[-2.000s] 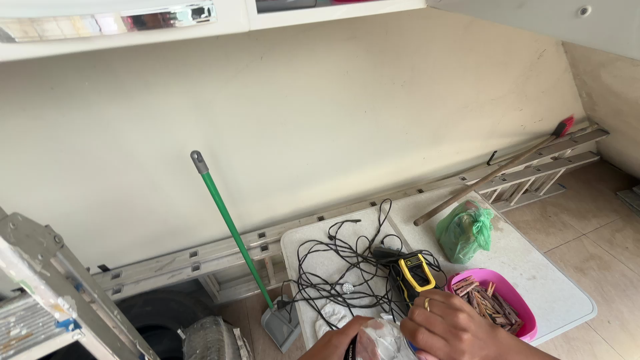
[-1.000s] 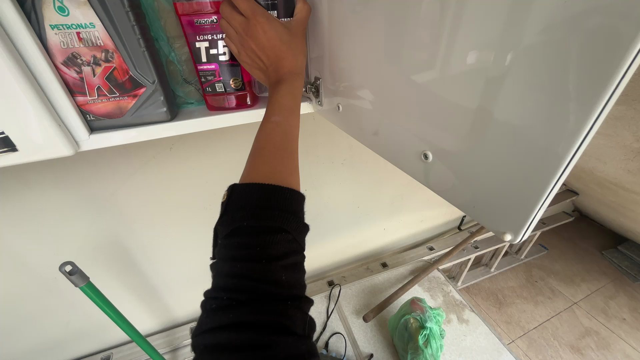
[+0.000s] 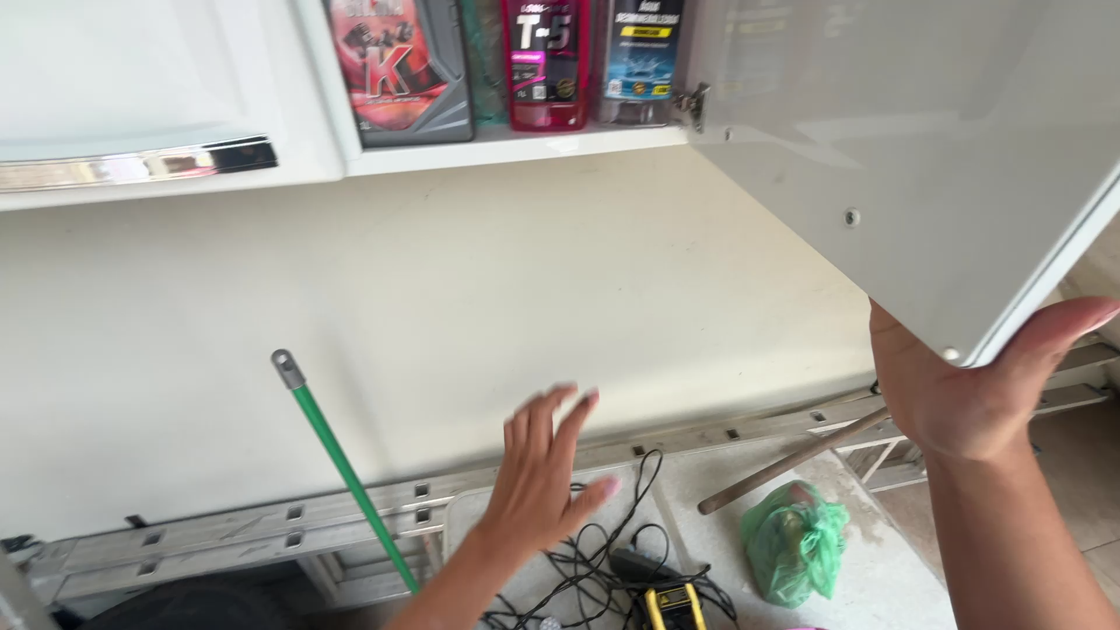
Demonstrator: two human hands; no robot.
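My right hand (image 3: 962,402) is at the lower corner of the white cabinet door (image 3: 875,131), palm against its edge and thumb to the outside; its fingers are mostly hidden behind the door. Above the table, my left hand (image 3: 538,472) is empty with its fingers spread. On the cabinet shelf (image 3: 525,149) stand a grey motor oil bottle (image 3: 402,79), a red bottle of fluid (image 3: 547,70) and a clear bottle with a blue and black label (image 3: 641,66).
Black cables (image 3: 595,560) and a black and yellow device (image 3: 672,604) lie on the white table (image 3: 709,464), with a green plastic bag (image 3: 794,547). A green handle (image 3: 341,464) leans near the wall. Behind are an aluminium ladder (image 3: 219,525), a wooden pole (image 3: 796,459) and a tire (image 3: 184,604).
The hand that was at the shelf bottles has left them. My right hand has come to the door's corner, and the door has swung somewhat. The clear bottle's label now shows.
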